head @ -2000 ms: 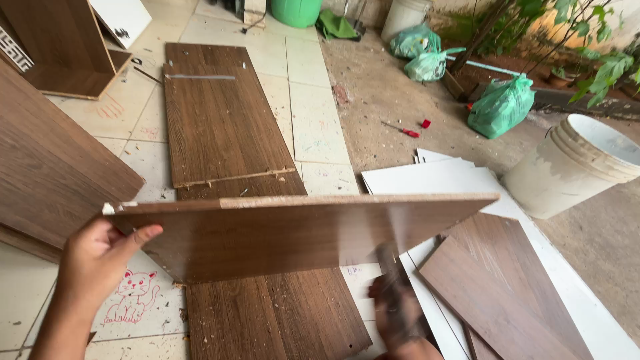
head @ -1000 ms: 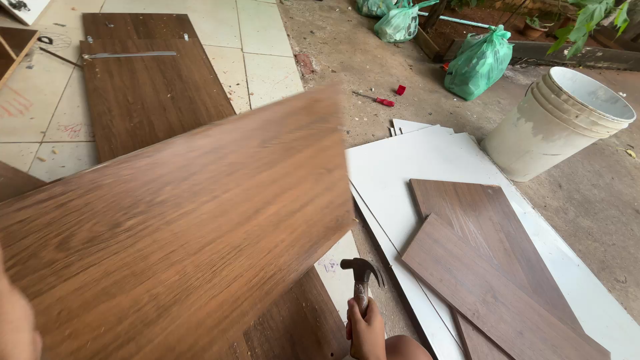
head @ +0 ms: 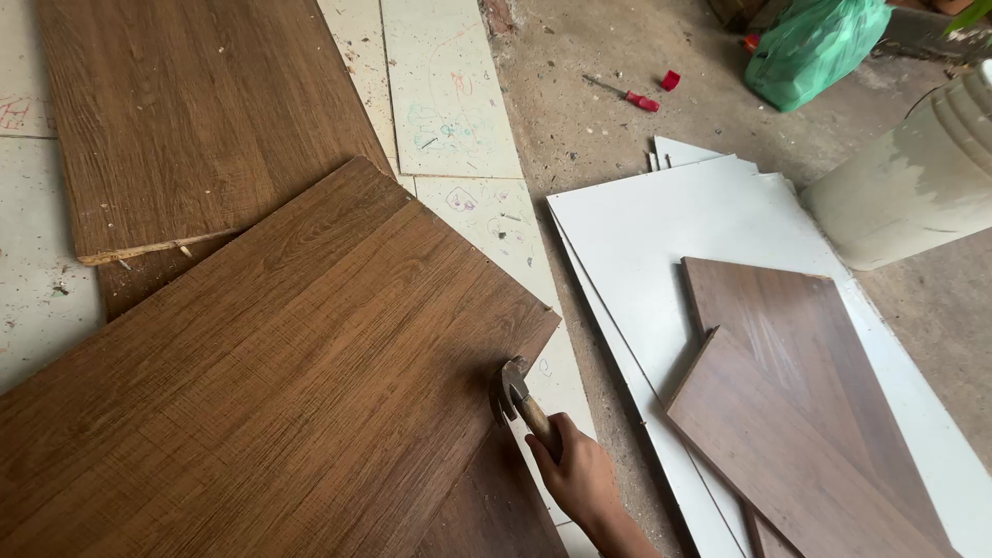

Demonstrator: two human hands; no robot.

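My right hand [head: 580,469] grips the wooden handle of a claw hammer [head: 510,391] at lower centre. The hammer's head is at the right edge of a large brown wood-grain board [head: 310,349], which slants across the left and middle of the view. Under that board, part of another brown board [head: 496,504] shows at the bottom. A further brown board [head: 209,116] with a rough, chipped edge lies at upper left, and the large board overlaps its lower corner. My left hand is out of view.
White panels [head: 620,225] lie at right with brown boards [head: 790,434] stacked on them. Beyond are a red-handled screwdriver [head: 642,101], a small red piece [head: 670,80], a green plastic bag [head: 821,54] and a whitish bucket [head: 907,178]. Debris is scattered over the tiles [head: 457,93].
The large board was held up on edge by my left hand; now its broad face shows, low over the other boards. My left hand has left the view. The hammer remains in my right hand.
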